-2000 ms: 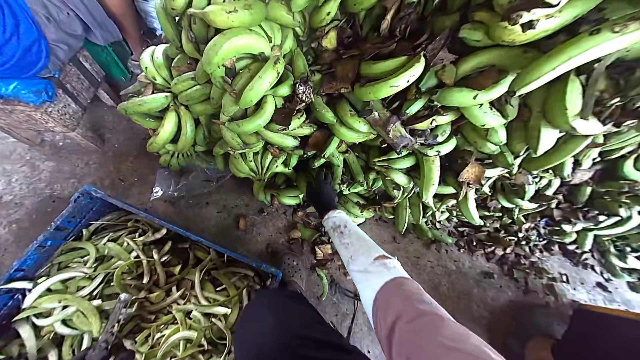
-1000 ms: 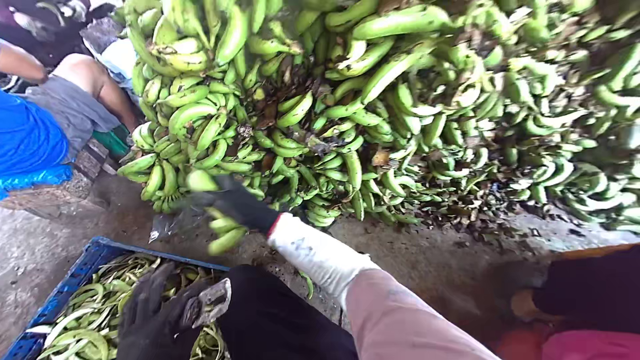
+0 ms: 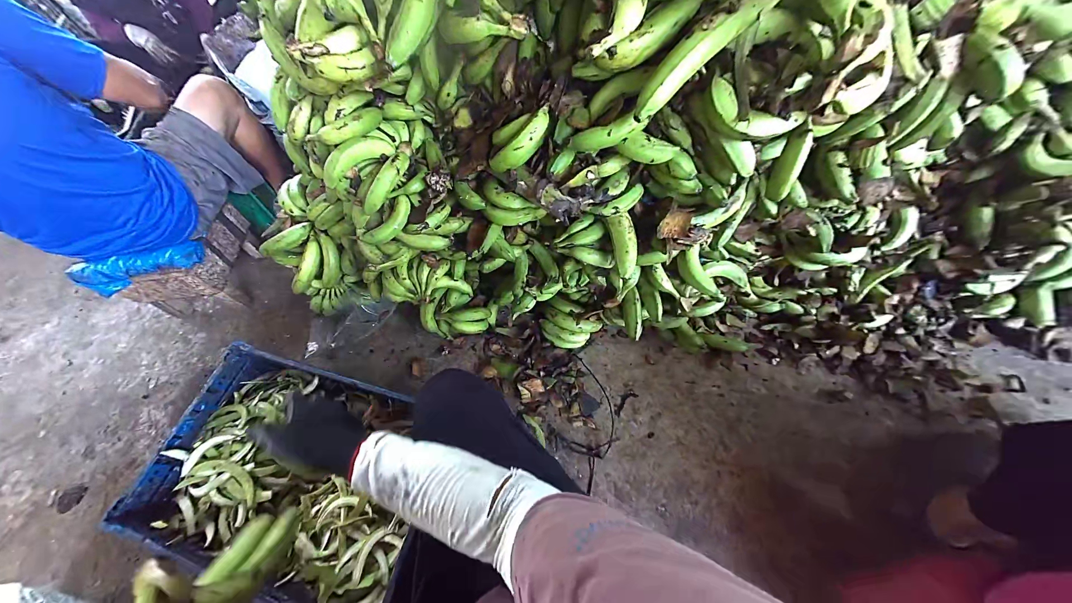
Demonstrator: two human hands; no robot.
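My right hand (image 3: 311, 435), in a dark glove below a white sleeve cover, is over the blue plastic crate (image 3: 193, 419). It is blurred, and its fingers are hard to make out. Long strips of green peel (image 3: 222, 469) lie in the crate. A small cluster of green plantains or bananas (image 3: 247, 553) shows at the bottom left, over the crate's near side; what supports it is hidden. My left hand is out of the picture. Beyond the crate rises a large heap of green bunches (image 3: 519, 218).
At the upper left a person in a blue shirt (image 3: 92, 159) sits on a wooden seat (image 3: 180, 280). Dry leaf scraps (image 3: 536, 385) and a dark cord (image 3: 611, 410) lie on the concrete floor. Part of another person (image 3: 997, 502) shows at the lower right.
My right hand went into the heap, lifted out green fruit, and has moved left over the crate. My gloved left hand, seen over the crate a second ago, has left the view.
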